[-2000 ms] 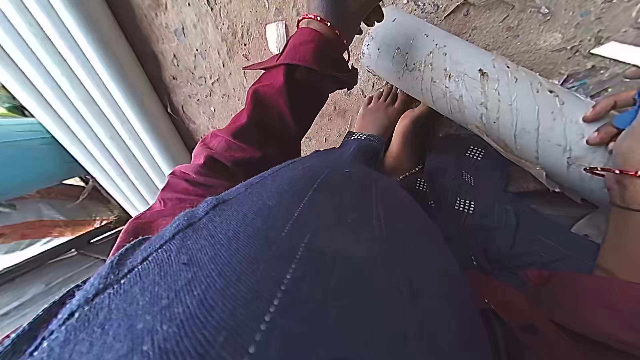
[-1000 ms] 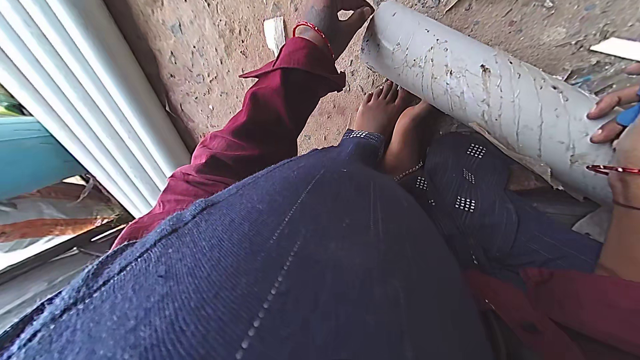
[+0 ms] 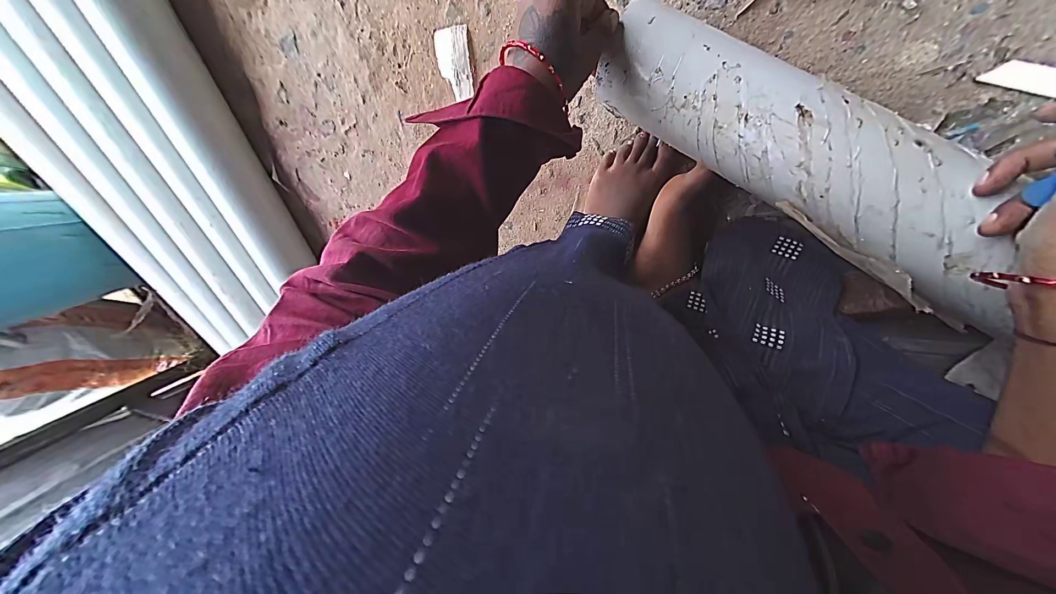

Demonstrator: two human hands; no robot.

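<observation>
A long grey cylinder, probably a pipe [image 3: 792, 140], lies slantwise across the upper right, its surface scuffed and marked with curved lines. At its upper left end is my left hand [image 3: 569, 29], with a red bracelet at the wrist. Its fingers are bent beside the rim and partly cut off by the top edge, so a grip cannot be made out. My right hand [image 3: 1019, 194] shows only in part at the right edge. Its fingers are apart, their tips against the cylinder's right part, and one finger wears a blue wrap.
Several pale tubes [image 3: 157, 157] stretch along the left side, beside a teal object [image 3: 54, 256]. A white scrap [image 3: 454, 62] lies on the rough ground [image 3: 363, 107]; another pale piece [image 3: 1019, 76] is at the upper right. A bare foot [image 3: 627, 186] is just below the cylinder.
My left hand has shifted slightly about the cylinder's upper left end, and its fingers have changed pose. My right hand and the cylinder stay nearly where they were.
</observation>
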